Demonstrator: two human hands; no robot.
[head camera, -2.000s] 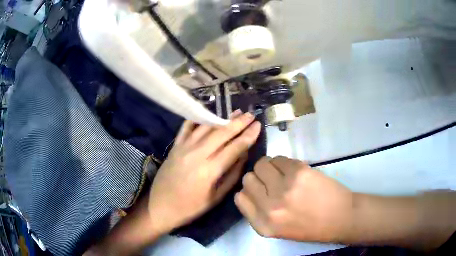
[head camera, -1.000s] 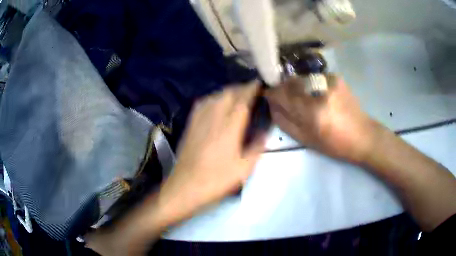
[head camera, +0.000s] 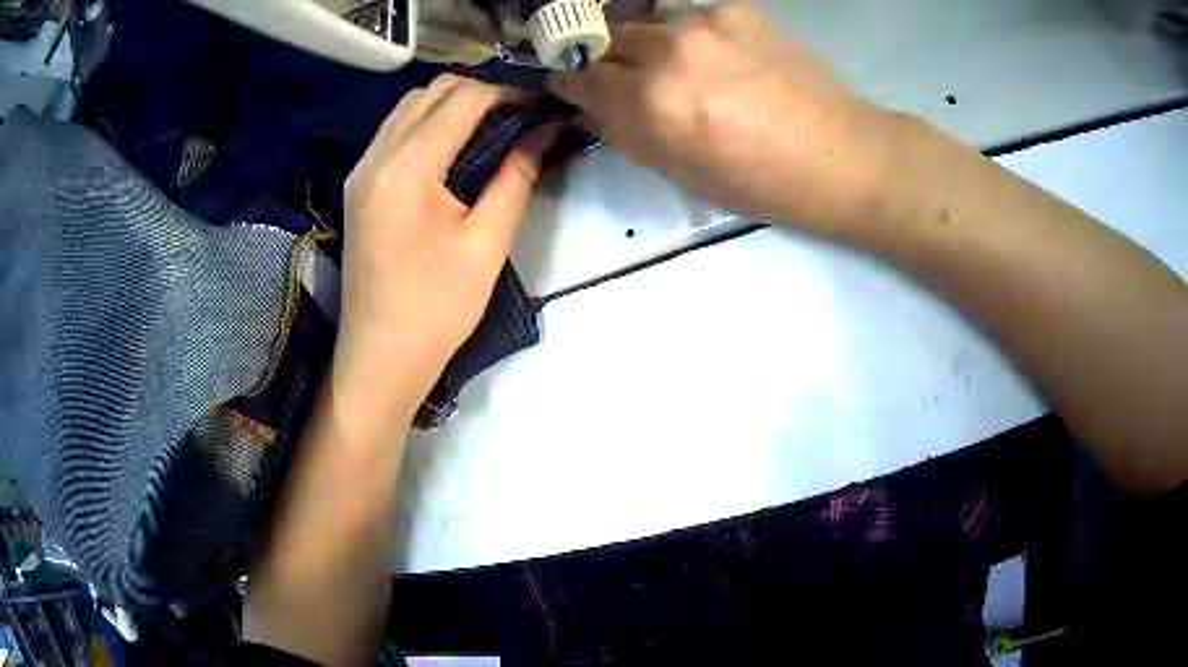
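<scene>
The dark denim garment (head camera: 248, 98) lies left of and under the machine head, its pale, finely lined wrong side (head camera: 143, 300) at the far left. My left hand (head camera: 424, 222) grips a folded dark edge (head camera: 495, 143) between thumb and fingers; the cloth's end shows below the hand on the table. My right hand (head camera: 730, 111) is at the same edge by the presser foot area, fingertips on the cloth and partly hidden. A cream ribbed tension knob (head camera: 568, 29) is just above my right fingers. The needle and foot are not clearly visible.
The pale curved guard (head camera: 326, 29) reaches in at the top. The machine bed (head camera: 834, 72) meets the white table (head camera: 730, 391) along a dark seam line. Dark cloth with reddish stitching (head camera: 730, 573) lies below the table's front edge. Cluttered items show at the lower left.
The view has shifted, so the machine head sits higher. Compared with two seconds ago, my right hand has gone from a fist on the table to the cloth edge by the knob. The edge is now folded up.
</scene>
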